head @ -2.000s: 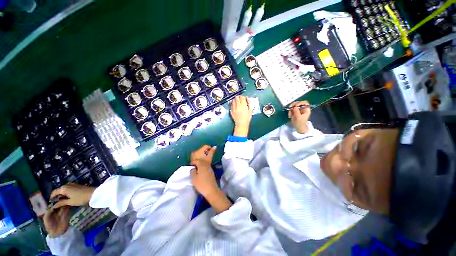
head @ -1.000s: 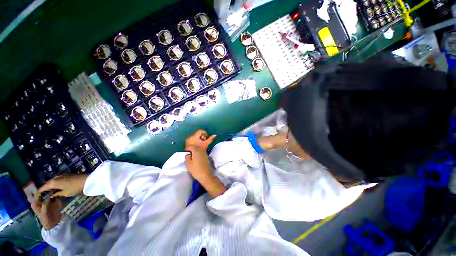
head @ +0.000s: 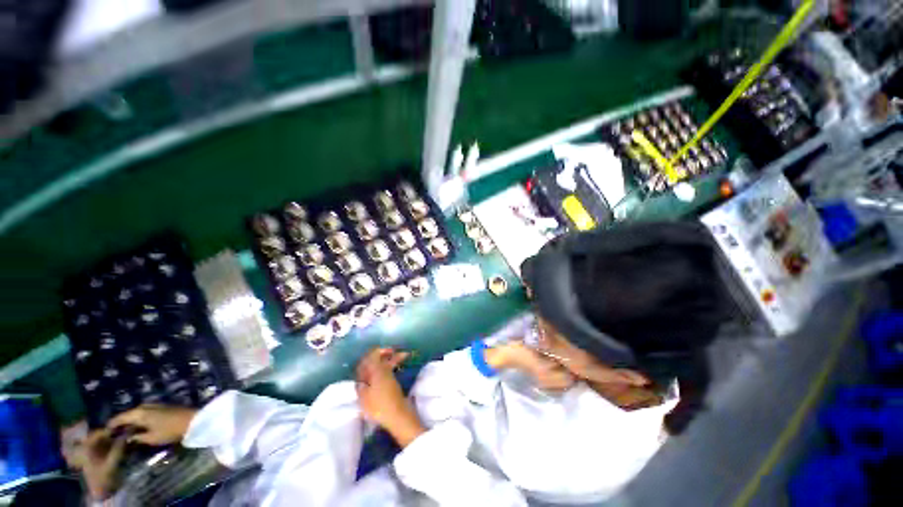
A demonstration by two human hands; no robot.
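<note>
Neither of my hands can be made out; the visible hands appear to belong to other workers. A black component tray (head: 347, 253) with rows of round silvery parts lies on the green bench (head: 327, 378). Loose round parts (head: 361, 315) line its lower edge. A second black tray (head: 144, 332) with small shiny parts lies at the left. A stack of pale strips (head: 235, 312) lies between the trays. The frame is blurred, so fine detail is hidden.
A capped person (head: 634, 287) in white leans at the centre right. Other workers' hands (head: 381, 396) are at the bench's lower edge and lower left. A white gridded tray (head: 510, 223), a black unit with yellow label (head: 574, 203) and a metal post (head: 446, 99) stand beyond.
The view has shifted, so the bench and trays sit lower and more of the far bench shows. The capped person has bent forward, and that person's hand has left the bench beside the tray.
</note>
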